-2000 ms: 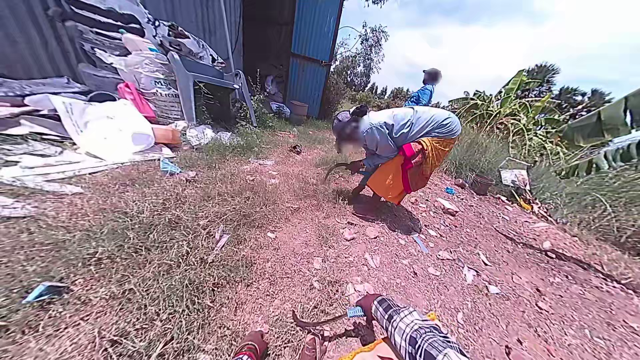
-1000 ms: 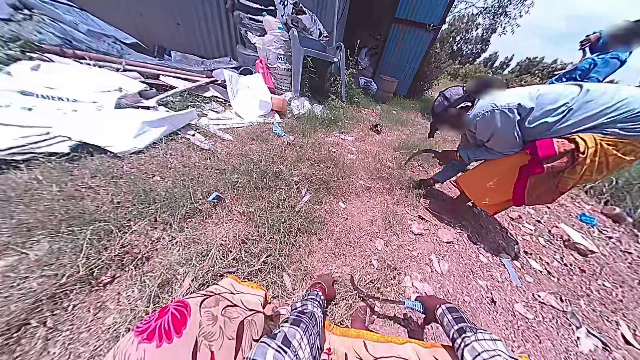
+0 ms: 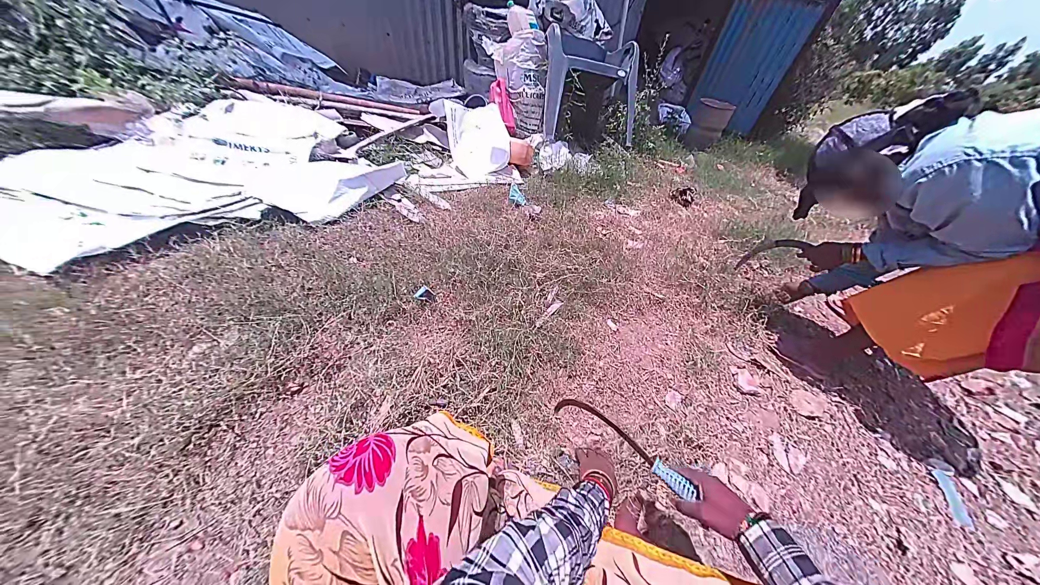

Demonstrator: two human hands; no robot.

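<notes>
My right hand (image 3: pixel 715 500) is closed round the blue-wrapped handle of a sickle (image 3: pixel 615 431). The dark curved blade points up and left, above my left hand (image 3: pixel 595 465). My left hand is low over the ground beside the blade, close to my feet; its fingers are partly hidden, and I cannot tell whether it holds anything. Dry grass (image 3: pixel 455 349) spreads in front of both hands. Plaid sleeves cover my forearms, and a patterned cloth with pink flowers (image 3: pixel 363 463) drapes over my knees.
At the right a co-worker (image 3: pixel 959 195) bends over the grass with another sickle (image 3: pixel 768 247). White sheets (image 3: pixel 187 175) lie at the left. A plastic chair (image 3: pixel 589 61), filled sacks (image 3: pixel 522 77) and a bucket (image 3: pixel 711 120) stand by the metal shed. Stones and scraps litter the right side.
The view has swung left. My left hand, unseen two seconds ago, is now in front of me. The sickle stays in my right hand.
</notes>
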